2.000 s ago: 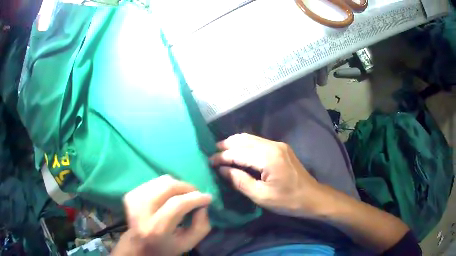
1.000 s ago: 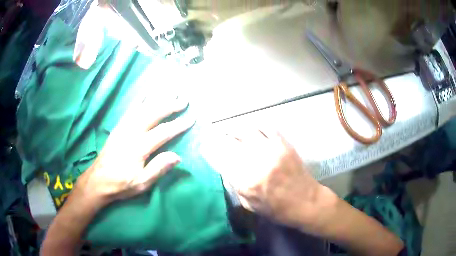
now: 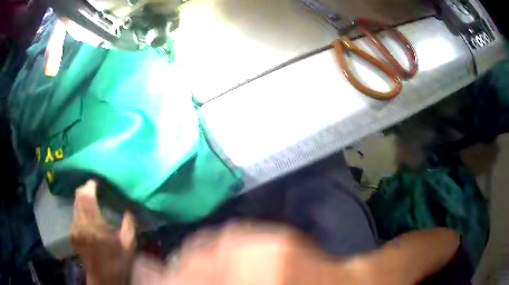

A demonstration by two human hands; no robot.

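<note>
The green cloth garment [image 3: 134, 128] lies over the left part of the sewing table and hangs past its front edge. Its top end is by the presser foot area [image 3: 159, 36]. Yellow lettering [image 3: 51, 155] shows at its left. My left hand [image 3: 100, 234] is blurred at the cloth's lower left edge, thumb and fingers apart, with no cloth visibly gripped. My right hand [image 3: 240, 259] is strongly blurred below the cloth, cut off by the bottom edge; its fingers cannot be made out. A white tag-like strip [image 3: 54, 50] shows at the upper left.
Scissors with orange-brown handles [image 3: 365, 69] lie on the table right of the cloth. A ruler scale [image 3: 312, 146] runs along the front edge. A dark control box [image 3: 460, 16] is at the right end. Dark green cloth [image 3: 430, 203] is heaped below right.
Both hands have come off the cloth by the needle and moved down towards me. The cloth's lower right part now lies folded at the table edge. The view has shifted.
</note>
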